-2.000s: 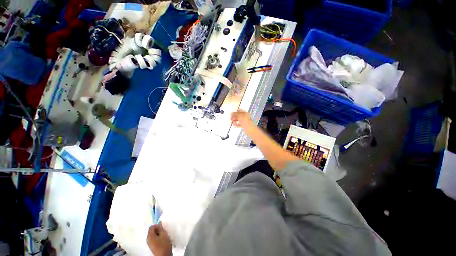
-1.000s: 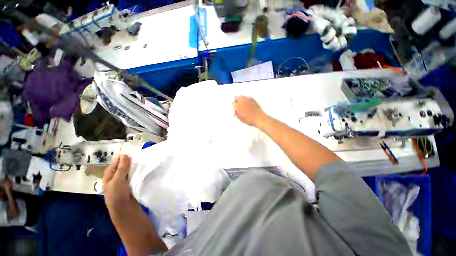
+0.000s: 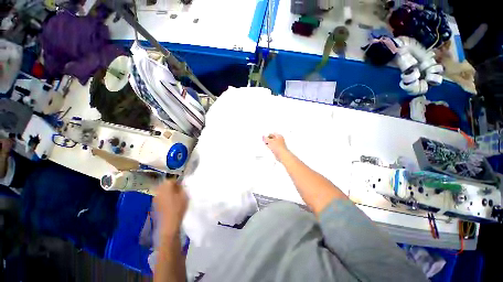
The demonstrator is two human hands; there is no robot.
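White cloth (image 3: 226, 160), overexposed, is spread over the left end of the white table and hangs over its front edge. My left hand (image 3: 170, 199) is blurred at the cloth's left edge, in front of the left sewing machine; whether it grips the cloth cannot be told. My right hand (image 3: 274, 144) is over the white area in the middle, its fingers curled; what is between them is too overexposed to tell.
Left sewing machine (image 3: 138, 147) with blue handwheel stands close to my left hand. Right machine (image 3: 424, 190) and parts tray (image 3: 452, 160) are at the right. Striped cloth bundle (image 3: 165, 93) lies behind the left machine. Blue crate (image 3: 129, 234) is below left.
My view has turned from the right machine towards the left one. My left hand has moved from the front of the table to the cloth's left side. My right hand has left the right machine.
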